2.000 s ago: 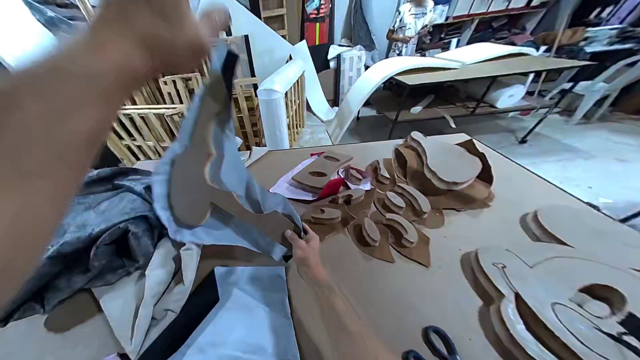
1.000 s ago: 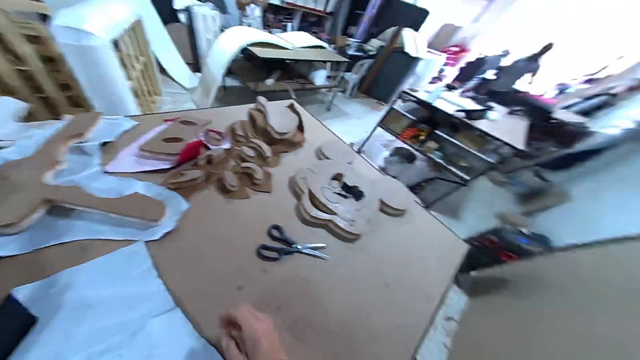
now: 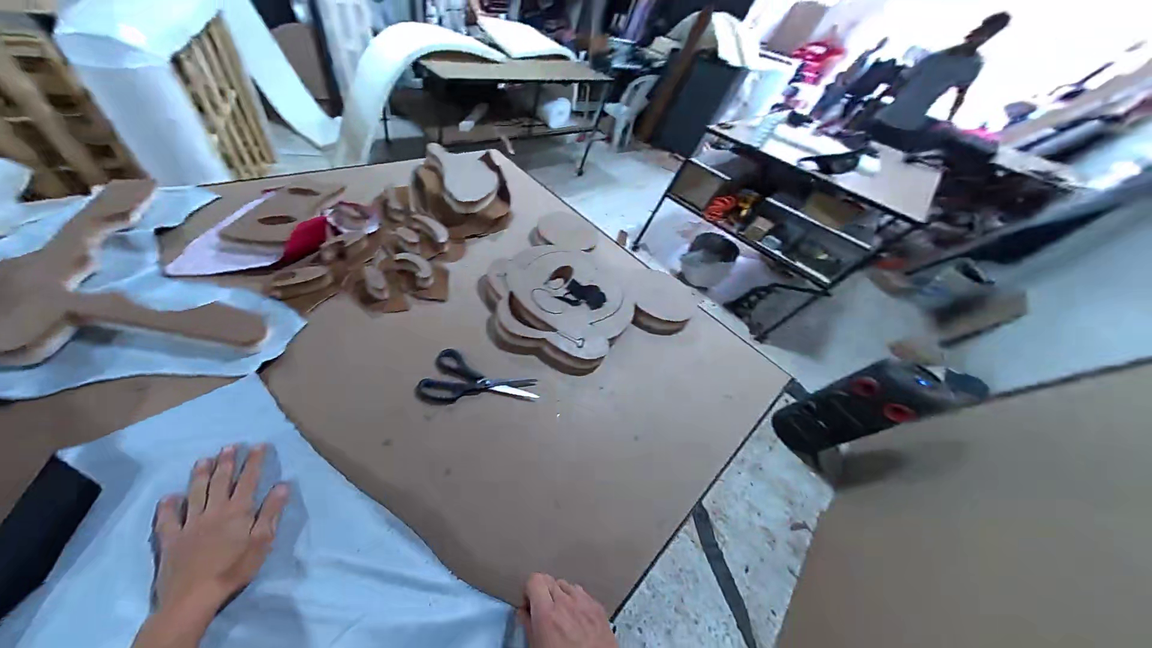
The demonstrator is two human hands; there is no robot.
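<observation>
My left hand (image 3: 219,531) lies flat, fingers spread, on a light blue-grey fabric sheet (image 3: 351,558) at the lower left. At the bottom, my right hand (image 3: 567,614) rests at the table's near edge by the fabric's corner; its fingertips seem to hold that corner. Black-handled scissors (image 3: 475,382) lie partly open on the brown tabletop (image 3: 540,468). Beyond them sits a layered board cutout shaped like a cartoon head (image 3: 569,301). A large brown branching cutout (image 3: 153,315) lies on light fabric at the left.
Small curved cutouts (image 3: 409,261), a board piece with holes (image 3: 279,216) and red fabric (image 3: 306,238) lie at the table's back. A black speaker-like case (image 3: 864,405) stands right of the table. A person (image 3: 936,85) is at a far worktable (image 3: 837,171).
The left hand, which held up the fabric-backed cutout two seconds ago, is now flat on the blue-grey fabric. That cutout now lies on the table. The view has swung right.
</observation>
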